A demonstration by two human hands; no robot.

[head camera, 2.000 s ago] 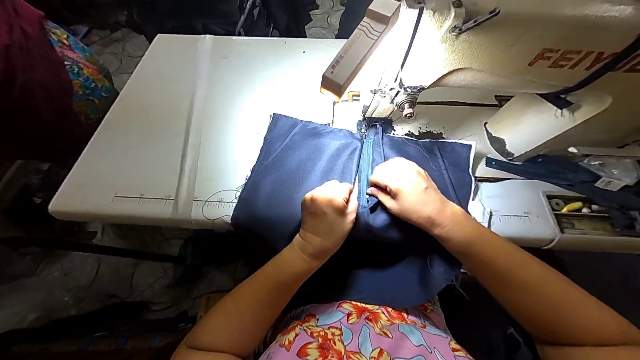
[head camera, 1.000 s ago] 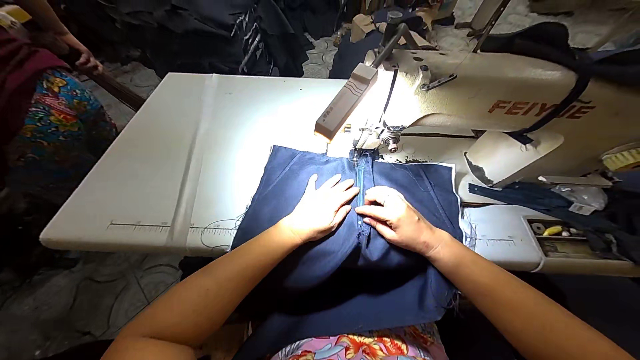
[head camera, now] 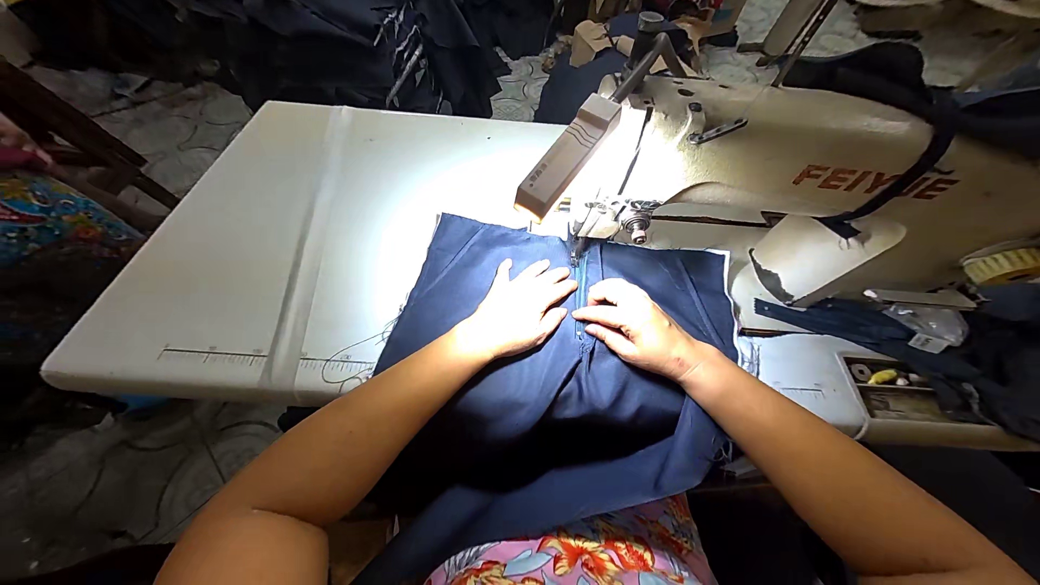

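Observation:
A navy fabric piece (head camera: 504, 406) lies on the white sewing table and hangs over its front edge. A blue zipper (head camera: 581, 296) runs down its middle, its far end under the presser foot (head camera: 577, 248) of a Feiyue sewing machine (head camera: 731, 138). My left hand (head camera: 524, 309) rests flat on the cloth left of the zipper, fingers apart. My right hand (head camera: 638, 325) is on the zipper's right side, thumb and fingertips pinched together at its edge. Whatever lies between those fingertips is hidden.
A lamp (head camera: 569, 154) lights the needle area. Dark zippers (head camera: 853, 325) and a plastic bag (head camera: 934, 323) lie at the right, above a tray recess (head camera: 894, 390) with bobbins. Loose thread (head camera: 345, 366) trails by the table's ruler marks. Another person's patterned clothing (head camera: 57, 215) shows at far left.
My left hand was a closed fist beside the zipper two seconds ago; its fingers are now spread flat on the cloth. My right hand stays by the zipper. The view has tilted up.

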